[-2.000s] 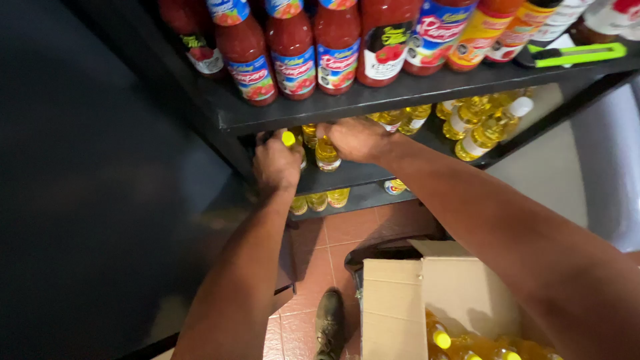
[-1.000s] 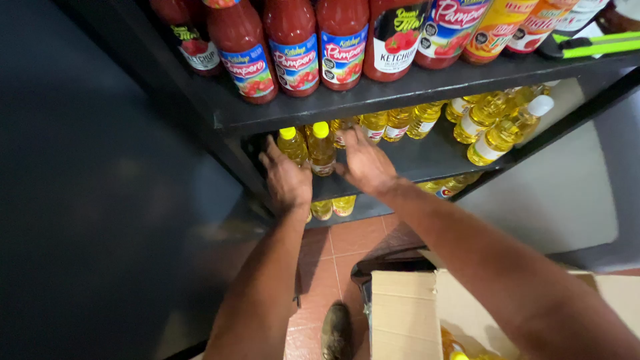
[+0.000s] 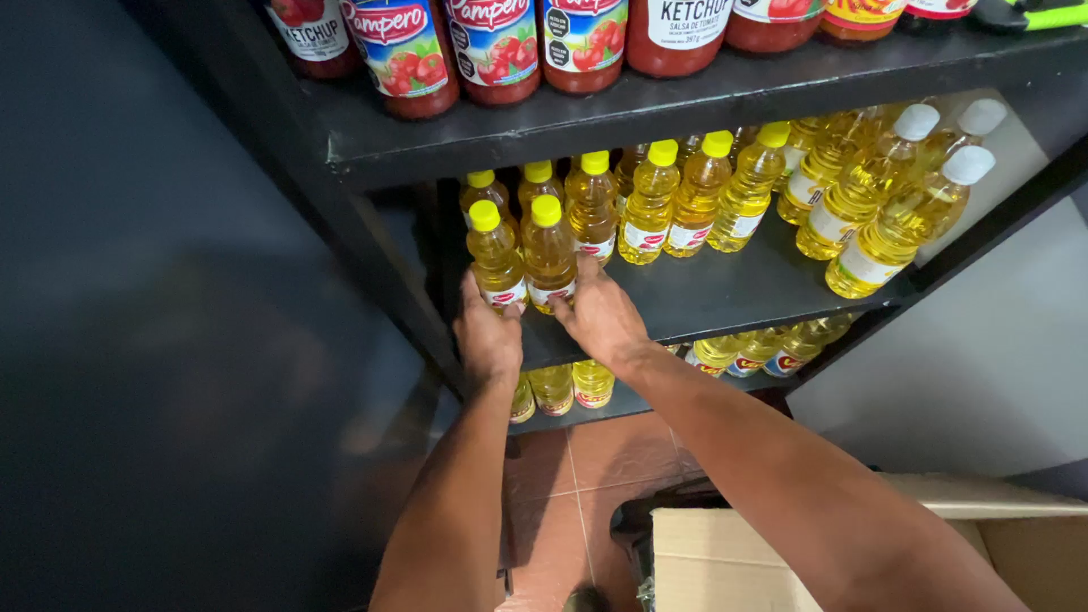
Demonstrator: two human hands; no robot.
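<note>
On the middle shelf, my left hand (image 3: 490, 338) is closed around the lower part of a yellow-capped oil bottle (image 3: 495, 259) at the front left. Beside it, my right hand (image 3: 602, 313) grips the base of a second yellow-capped oil bottle (image 3: 550, 251). Both bottles stand upright, side by side. Behind and to their right is a row of matching bottles, among them one oil bottle (image 3: 648, 204) with a white and red label. Larger white-capped oil bottles (image 3: 905, 225) stand at the shelf's right end.
Ketchup bottles (image 3: 495, 51) line the upper black shelf (image 3: 544, 127), above my hands. More oil bottles (image 3: 592, 384) stand on the lower shelf. An opened cardboard box (image 3: 722, 552) sits at the lower right, under my right forearm. A dark panel (image 3: 195, 340) rises at the left.
My right hand has moved down to the base of the second front bottle, and my left hand is lower on the first. The view has shifted, showing more of the bottle row.
</note>
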